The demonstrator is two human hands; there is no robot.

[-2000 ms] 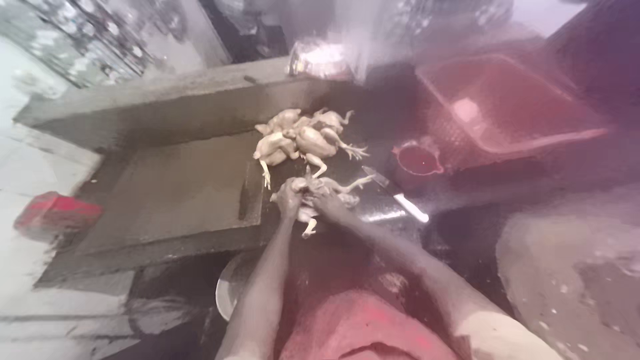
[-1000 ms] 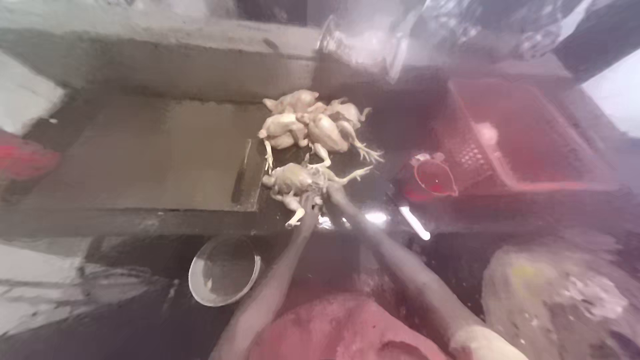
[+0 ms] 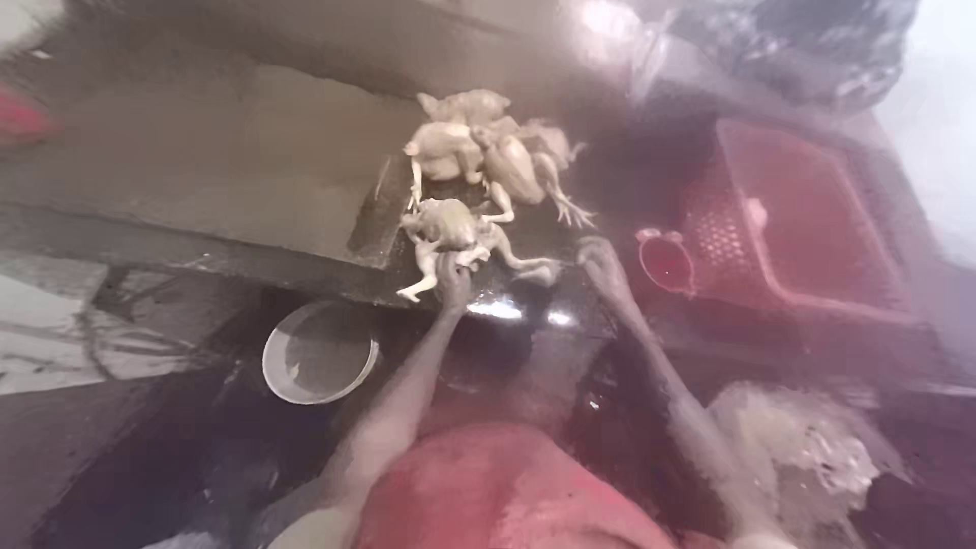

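Note:
A plucked chicken carcass (image 3: 448,223) lies near the counter's front edge, its legs spread. My left hand (image 3: 456,276) grips its near side, the fingers partly hidden by the bird. To the right, apart from the carcass, is my right hand (image 3: 598,258) with its fingers curled; blur hides whether anything is in it. Behind the held bird, several more plucked carcasses (image 3: 512,168) are heaped together, yellowish feet sticking out. The knife seen earlier beside the birds cannot be made out now.
A red perforated plastic crate (image 3: 831,221) stands at the right, a small red container (image 3: 666,263) beside it. Left of the birds is a shallow basin (image 3: 229,160) in the counter. A round white-rimmed bucket (image 3: 320,354) stands below the front edge. A pale heap (image 3: 816,450) lies low at the right.
My right hand has left the carcass and moved right, while my left hand stays on it. The white-handled knife on the counter in earlier frames no longer shows there.

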